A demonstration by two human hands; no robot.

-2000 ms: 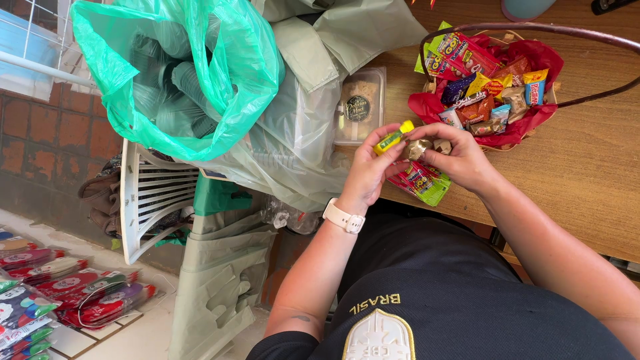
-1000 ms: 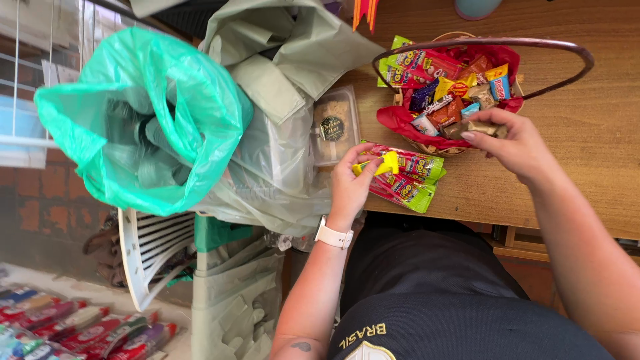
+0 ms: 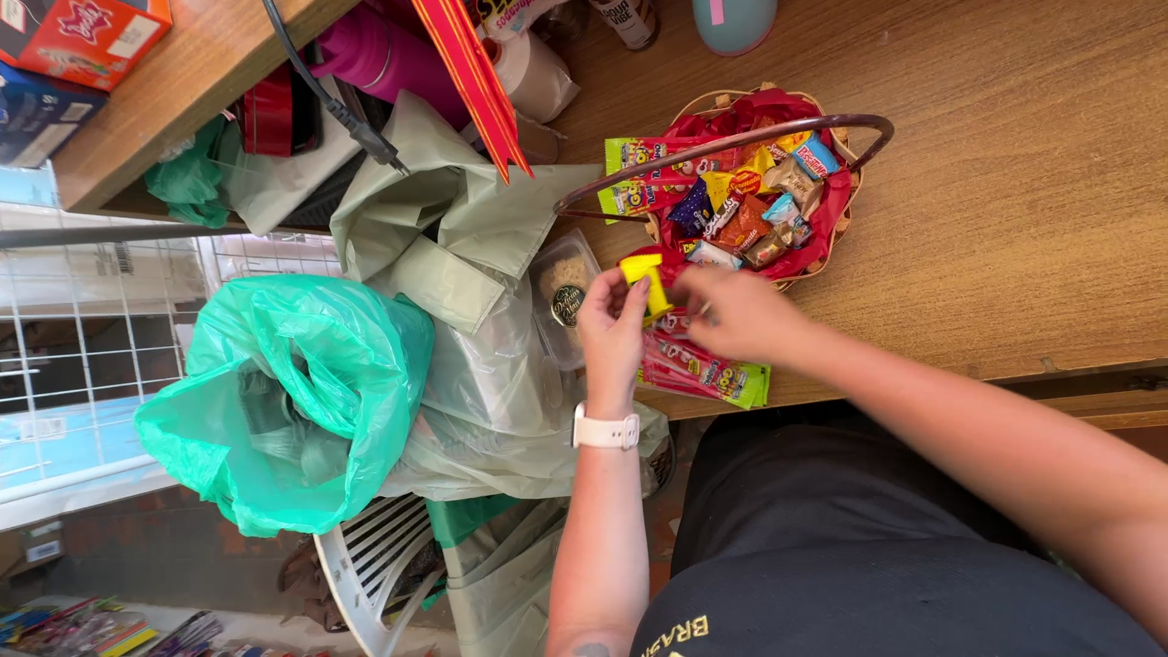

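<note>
My left hand (image 3: 616, 333) grips a yellow tape dispenser (image 3: 650, 287) between thumb and fingers. Close beside it on the right is my right hand (image 3: 744, 310), blurred, with its fingertips near the tape; whether it holds a bit of tape cannot be made out. Just above both hands stands a wicker basket (image 3: 844, 228) with a dark arched handle (image 3: 730, 141), lined in red paper (image 3: 835, 205) and filled with wrapped candies (image 3: 744, 224). Red and green candy packets (image 3: 703, 370) lie on the table under my hands. More such packets (image 3: 630, 178) stick out at the basket's left side.
A clear plastic container (image 3: 566, 292) with a round label lies left of my hands. Further left are grey plastic bags (image 3: 465, 365) and a green bag (image 3: 301, 392) holding clear plastic items, over a white chair (image 3: 365, 584). A cable with a plug (image 3: 365, 137) hangs at upper left.
My right hand has moved from the basket's lower edge, where it held a brown-gold candy a second ago, left to beside the tape dispenser. The view has shifted to take in more of the upper left.
</note>
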